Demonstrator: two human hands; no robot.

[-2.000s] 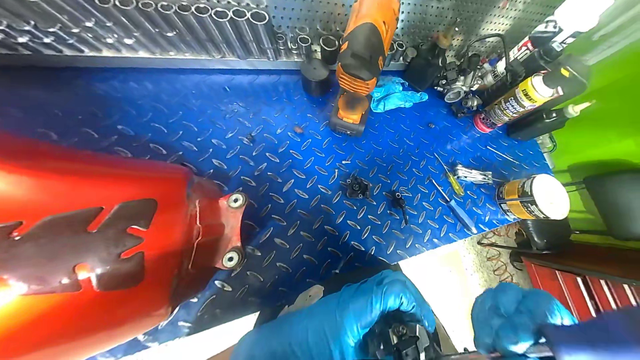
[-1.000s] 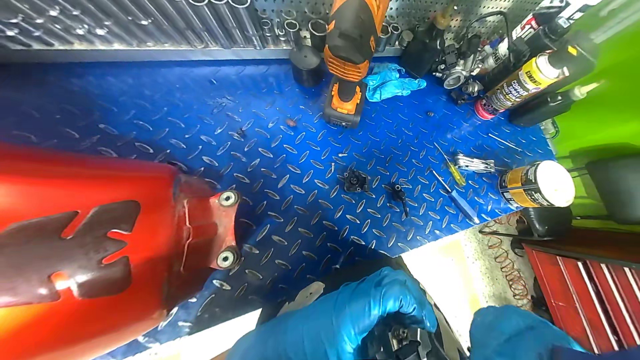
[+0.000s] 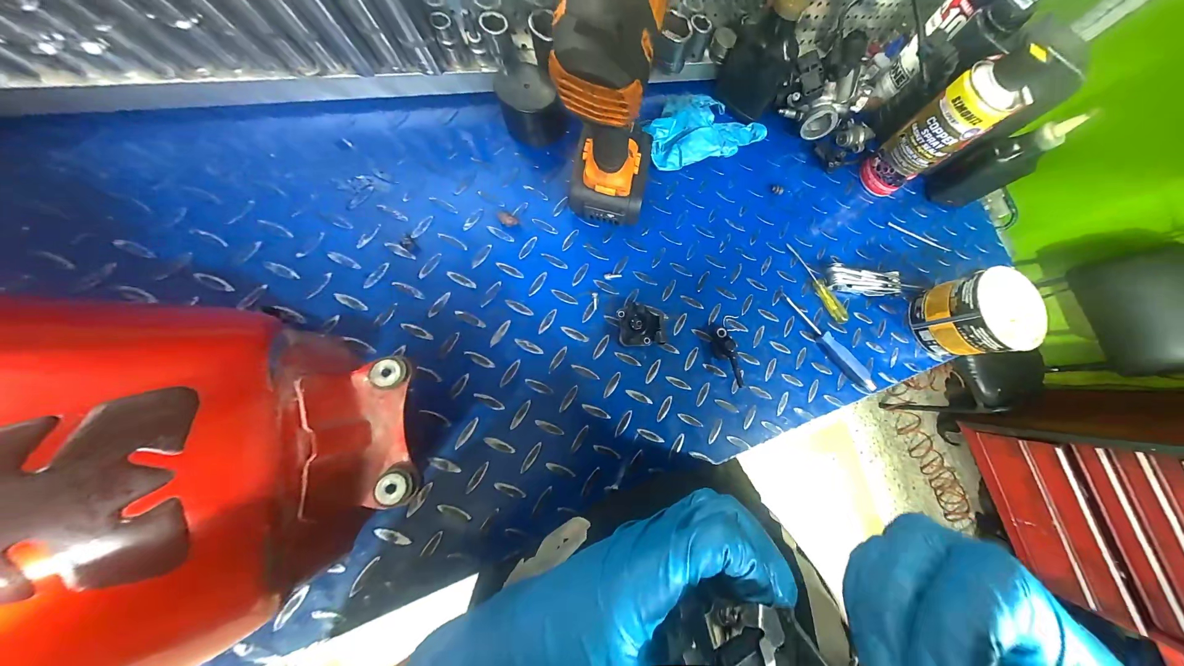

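Note:
My left hand [image 3: 689,564], in a blue glove, is closed around a black mechanical part [image 3: 740,629] with metal pieces at the bottom centre. To its right is my right hand [image 3: 943,592], also gloved, with its fingers curled; whatever it may hold is hidden. Beyond my hands, a small black round part [image 3: 639,325] and a small black part with a stem [image 3: 725,348] lie on the blue diamond-plate bench top [image 3: 518,388]. Right of them are a yellow-handled screwdriver [image 3: 830,301] and a blue-handled tool [image 3: 845,361].
A red fuel tank [image 3: 222,388] fills the left. Behind are an orange cordless tool [image 3: 606,111], a crumpled blue glove [image 3: 698,134], a carburetor [image 3: 823,116] and a Simoniz spray can [image 3: 943,125]. A white-lidded tub [image 3: 980,313] stands right, above a red tool chest [image 3: 1064,518].
A slim tool shaft seen between my hands two seconds ago no longer shows there. My left hand stays around the black part.

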